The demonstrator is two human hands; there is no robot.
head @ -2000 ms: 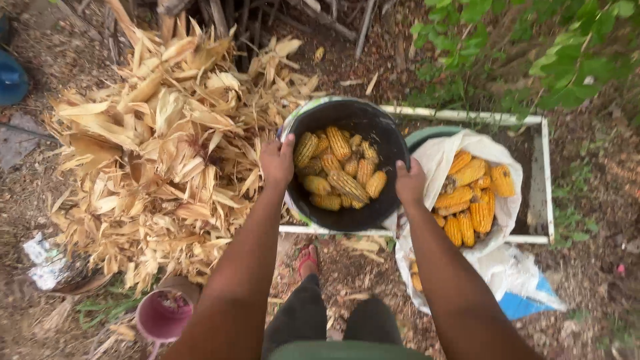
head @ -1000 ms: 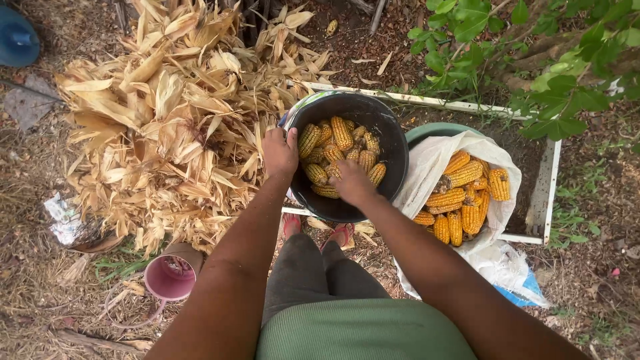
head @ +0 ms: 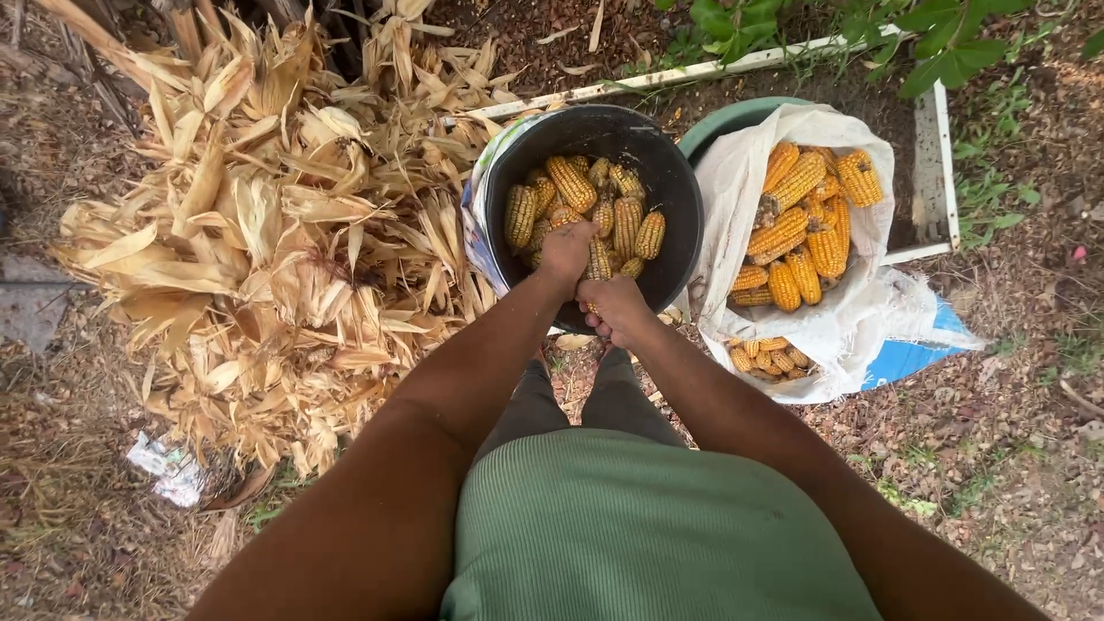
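A black bucket [head: 677, 185] with several husked corn cobs [head: 571, 183] in it stands in front of me. Over its near side, my right hand [head: 617, 309] is closed around the lower end of a corn cob [head: 599, 261]. My left hand [head: 567, 250] reaches inside the bucket against the same cob's upper left; its fingertips are hidden among the cobs, so its grip cannot be made out. Right of the bucket, larger yellow cobs [head: 793, 183] fill an open white woven sack [head: 720, 207], with more cobs [head: 770, 357] at its lower opening.
A large heap of dry corn husks [head: 285, 224] lies left of the bucket. Behind the sack show a green tub's rim [head: 724, 121] and a white metal frame [head: 940, 164] on the ground. Green leaves [head: 949, 43] hang at the upper right. Crumpled plastic [head: 168, 468] lies lower left.
Two seconds ago both hands were on the bucket's rim; one second ago the right was among the cobs and the left at the rim. Now both are together at a cob over the near side.
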